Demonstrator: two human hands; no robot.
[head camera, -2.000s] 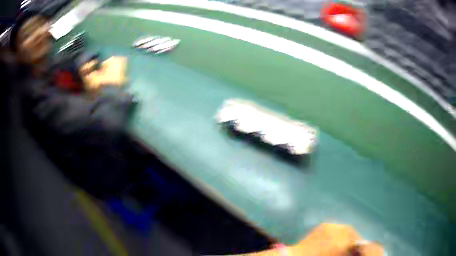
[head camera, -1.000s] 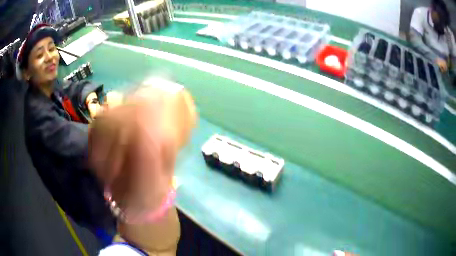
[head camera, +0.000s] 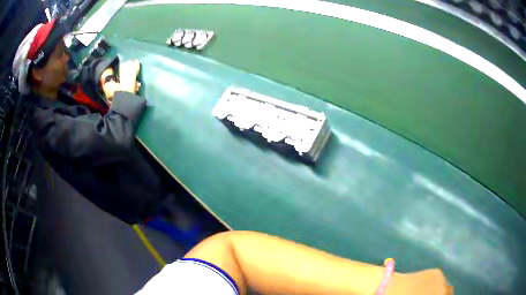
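A silver-white wheel bracket assembly (head camera: 271, 122) lies on the green bench (head camera: 225, 184) in front of me, scalloped edge towards me and dark underneath. No hand touches it. My left forearm crosses the bottom of the view, with a white sleeve and a pink bracelet. My left hand (head camera: 424, 282) is at the bottom right, partly cut off by the edge, with fingers bent. Whether it holds anything is hidden. My right hand is not in view.
A similar unit (head camera: 190, 38) lies farther off at upper left, and a dark one (head camera: 95, 50) is near a person (head camera: 92, 127) in a dark jacket standing at the left by the bench. A white line (head camera: 398, 30) curves across the green surface behind.
My left hand has come down from the raised position at left to the bottom right. The view has shifted, so the trays and red bin have left it. The person's head has turned towards the bench.
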